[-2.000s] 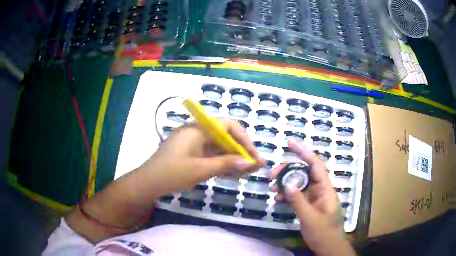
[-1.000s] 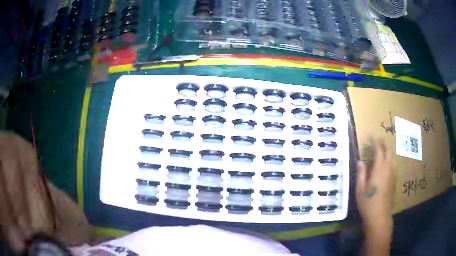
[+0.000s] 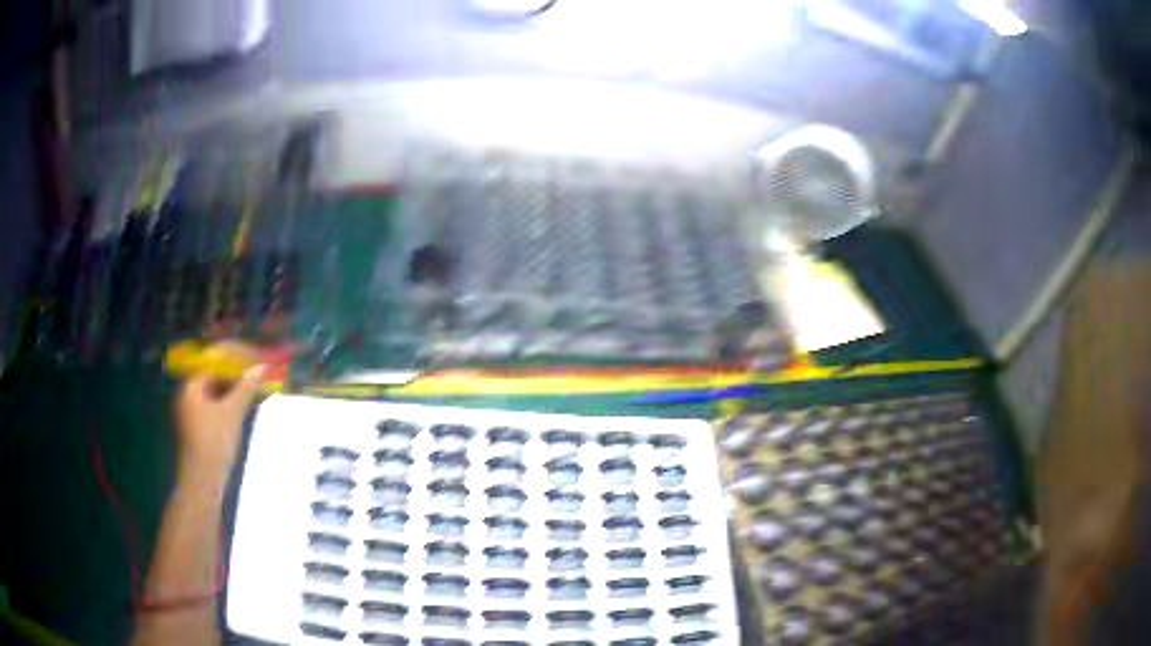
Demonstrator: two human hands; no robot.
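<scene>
My left hand [image 3: 217, 389] is at the left, above the white tray's back left corner, with its fingers closed around the yellow tool [image 3: 208, 362]. The red cord [image 3: 183, 602] loops around that wrist. The white tray [image 3: 271, 505] lies in front of me, cut off by the bottom edge, with rows of black-rimmed round components [image 3: 448, 520] in it. A blurred tan-brown shape [image 3: 1096, 467] stands at the right edge; whether it is my right arm or cardboard, I cannot tell. My right hand cannot be made out.
Rows of discs [image 3: 858, 505] lie right of the white tray. Behind are clear blister trays [image 3: 581, 265], dark parts at the left [image 3: 164, 271], a blue pen [image 3: 688, 396], a pale paper [image 3: 827, 303] and a small fan [image 3: 818, 183]. A wall rises at the right.
The view has tipped up, showing more of the back. My left hand has moved to the tray's back left with the yellow tool. Discs now show where the cardboard with the label lay.
</scene>
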